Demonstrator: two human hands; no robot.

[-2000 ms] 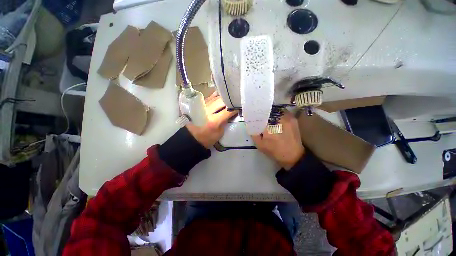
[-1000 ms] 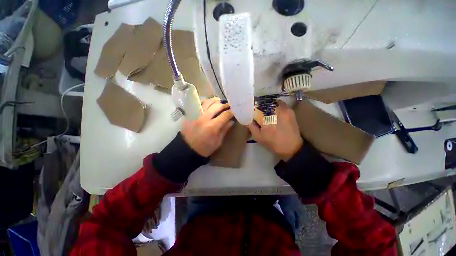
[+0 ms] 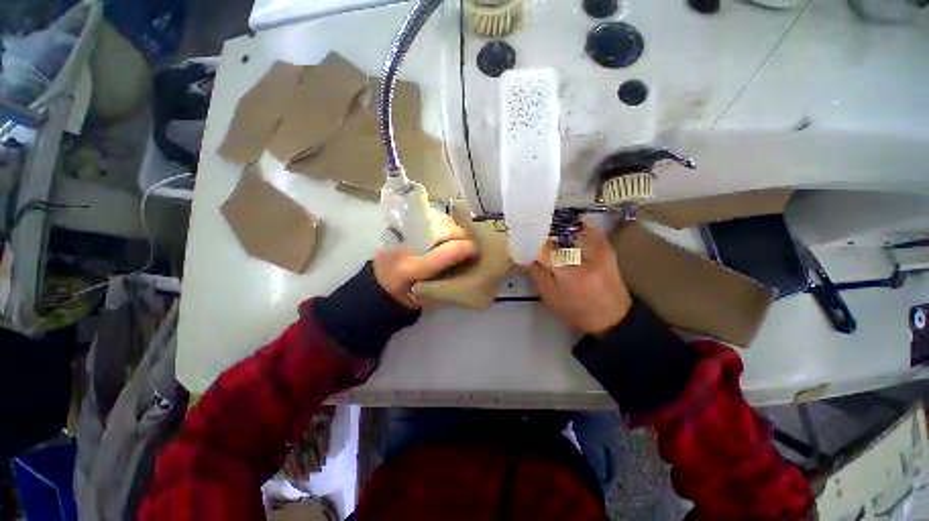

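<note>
A brown cut piece (image 3: 477, 277) lies under the front of the sewing machine head (image 3: 531, 168), angled between my hands. My left hand (image 3: 426, 267) holds the piece at its left side, just below the lamp head, with the fingertips partly hidden. My right hand (image 3: 583, 282) is at the piece's right edge beside the needle area, thumb and finger close together on it. The needle and presser foot are hidden behind the white cover. Several loose brown pieces (image 3: 270, 221) lie on the table at left.
The lamp (image 3: 404, 212) on its silver gooseneck hangs by my left hand. A larger brown panel (image 3: 695, 285) lies right of my right hand. Beyond it are a flat black rectangle (image 3: 756, 252) and a black-handled tool (image 3: 830, 295). The white table's front edge (image 3: 489, 395) is near my body.
The piece between my hands has turned from pointing down toward me to lying further left. My left hand has shifted slightly down on it. The camera view has also shifted a little.
</note>
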